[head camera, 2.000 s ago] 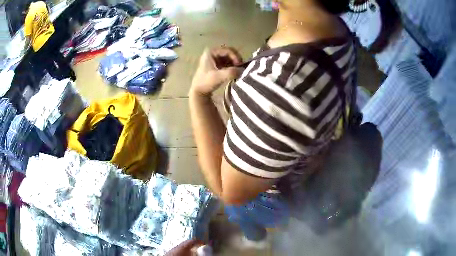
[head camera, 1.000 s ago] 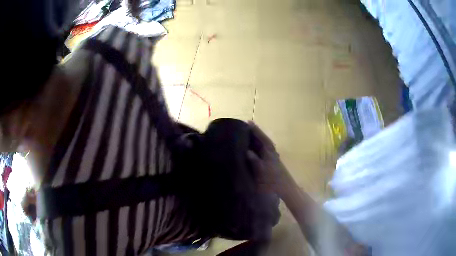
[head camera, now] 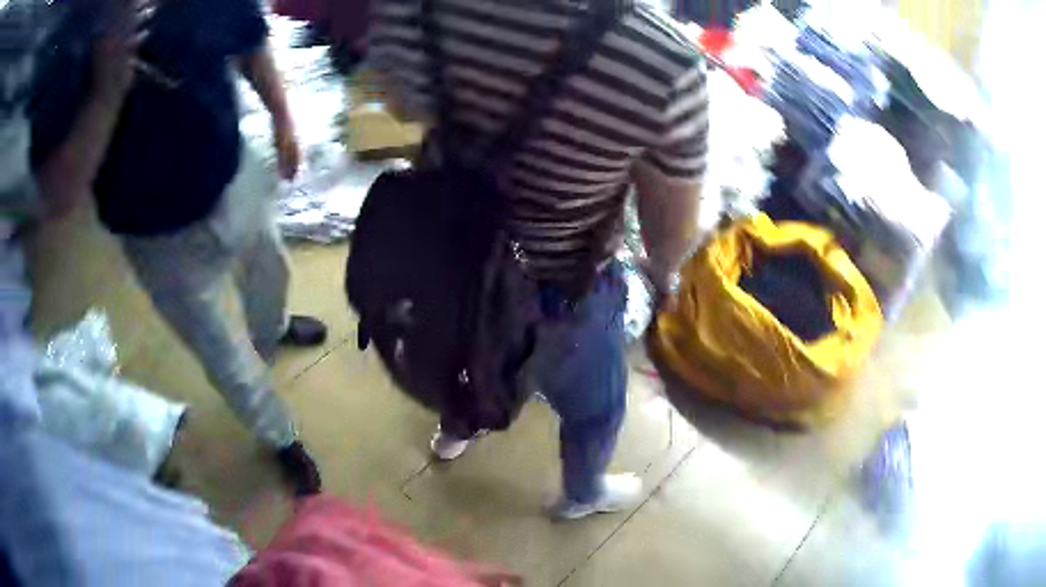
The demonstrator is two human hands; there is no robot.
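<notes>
Neither of my hands can be made out in the head view. In front of me a person in a brown-and-white striped shirt (head camera: 619,126) and blue jeans stands turned away, with a dark shoulder bag (head camera: 442,304) on the near side. To the right of this person a yellow sack (head camera: 746,355) stands open on the floor, with dark contents (head camera: 791,292). A blurred pink-red cloth (head camera: 361,550) shows at the bottom edge; what bears it is hidden.
A second person in a dark top and grey trousers (head camera: 212,310) stands at the left. Pale blue cloth (head camera: 103,505) fills the lower left. Garment piles (head camera: 849,149) lie at the upper right. The tiled floor (head camera: 459,527) shows between them. Glare washes out the right edge.
The view has swung round. The striped-shirt person, very close before, now stands farther off. The hand on the dark bag no longer shows. The second person and pink-red cloth have come into view.
</notes>
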